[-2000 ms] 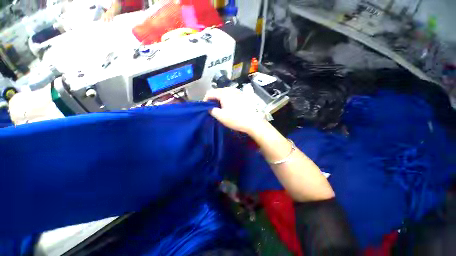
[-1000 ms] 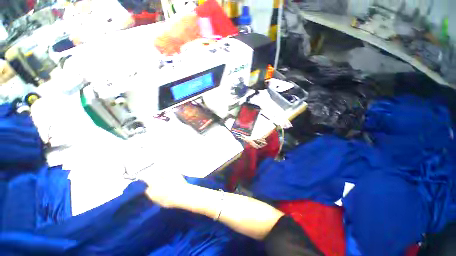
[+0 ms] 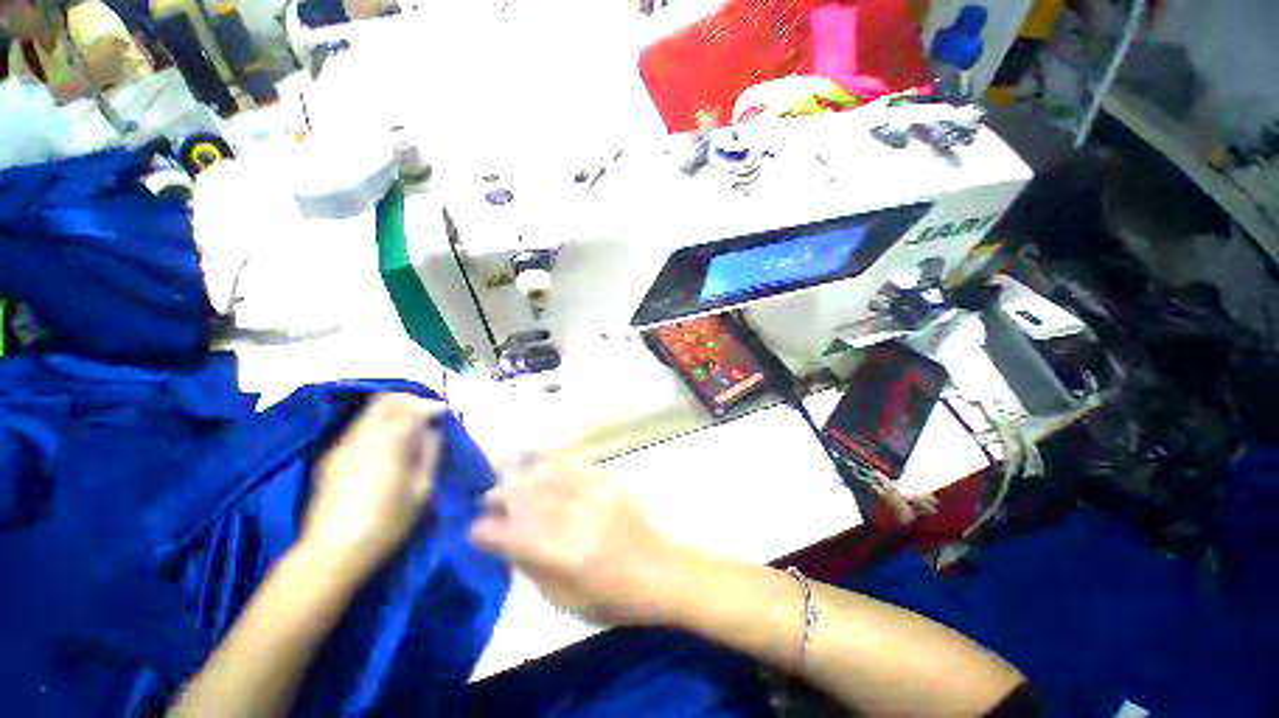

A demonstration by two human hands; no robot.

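Note:
A shiny royal-blue garment piece (image 3: 407,589) lies bunched at the front edge of the white sewing table (image 3: 729,484). My left hand (image 3: 376,470) is on its upper part and grips it. My right hand (image 3: 568,533) is blurred, with its fingertips pinching the piece's right edge. Both hands are just in front of the left end of the white lockstitch machine head (image 3: 575,239). The presser foot and needle are not clear in the glare.
A phone (image 3: 713,362) lies under the machine arm and a second phone (image 3: 887,407) to its right. A grey tray (image 3: 1031,358) stands at the table's right end. Blue heaps (image 3: 98,253) lie at left, with more at right. A red bag (image 3: 772,56) is behind the head.
My view has shifted left. My left hand has come into view on the blue cloth. My right hand has moved with the cloth near the needle end.

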